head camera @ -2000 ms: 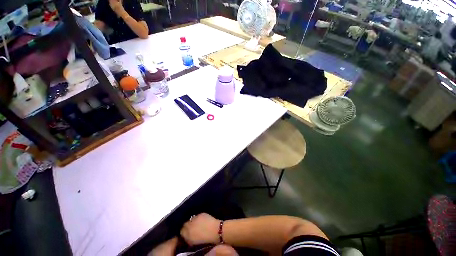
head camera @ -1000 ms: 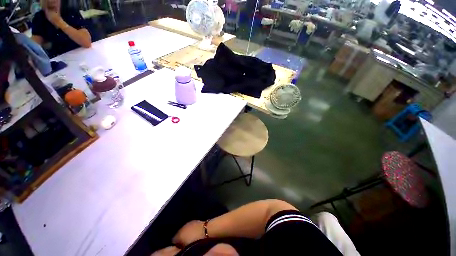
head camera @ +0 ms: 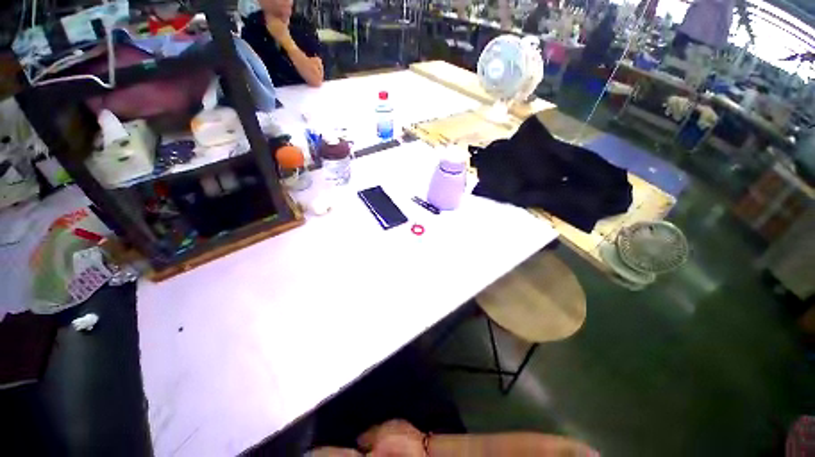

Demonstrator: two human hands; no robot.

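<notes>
The bare right hand is at the bottom edge, below the table's edge, partly cut off, with a thin bracelet at the wrist. Its fingers are not clear. A sliver of skin beside it may be the left hand or forearm; it is cut off. A dark smartphone lies on the white worktable, away from the hands. A small red-pink ring lies by its near end. A lilac bottle stands to its right, with a thin dark tool beside it.
A dark shelf with a tissue box stands left. Orange-topped jar and red-capped bottle stand behind. Black fabric and two fans lie right, above a round stool. A person sits across the table.
The view has swung left, so the table things appear further right and the shelf is back in view. The right hand sits lower in the picture. The phone and bottle have not moved on the table.
</notes>
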